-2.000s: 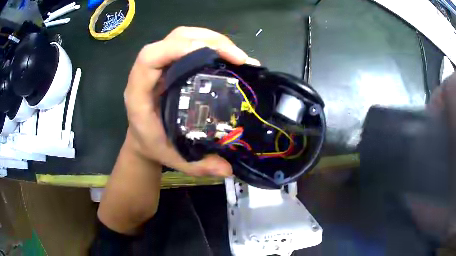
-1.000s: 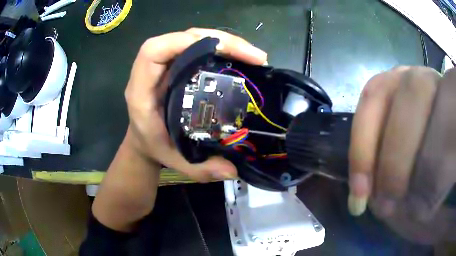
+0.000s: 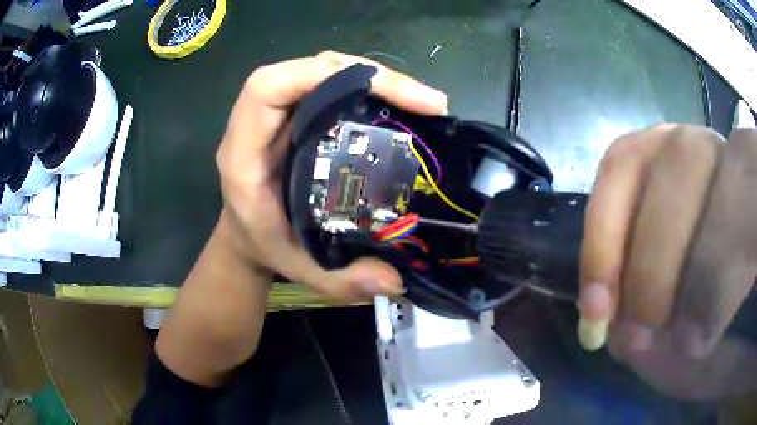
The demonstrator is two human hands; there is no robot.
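Note:
My left hand (image 3: pixel 257 174) holds the black open camera head housing (image 3: pixel 324 100) from its left side, fingers over the top and thumb below. A silvery circuit board module (image 3: pixel 378 178) lies inside, with red, yellow and purple wire leads (image 3: pixel 397 227) beside it. A short silver cylinder (image 3: pixel 495 177) shows at the right of the shell. My right hand (image 3: pixel 664 241) grips the black electric screwdriver (image 3: pixel 535 236). Its thin bit points left over the wires towards the board's lower edge; the exact tip contact is unclear. The white bracket (image 3: pixel 456 365) hangs below the housing.
A yellow tape ring (image 3: pixel 188 51) with screws stands at the upper left. Black-and-white camera units (image 3: pixel 87 124) with white arms line the left edge. A loose screw (image 3: pixel 435 51) lies on the dark mat (image 3: pixel 382 29). Yellow tape (image 3: pixel 116 293) edges the bench.
My right hand has brought the screwdriver in from the right, over the housing's right part, and its bit now reaches inside. The housing has shifted slightly right in view.

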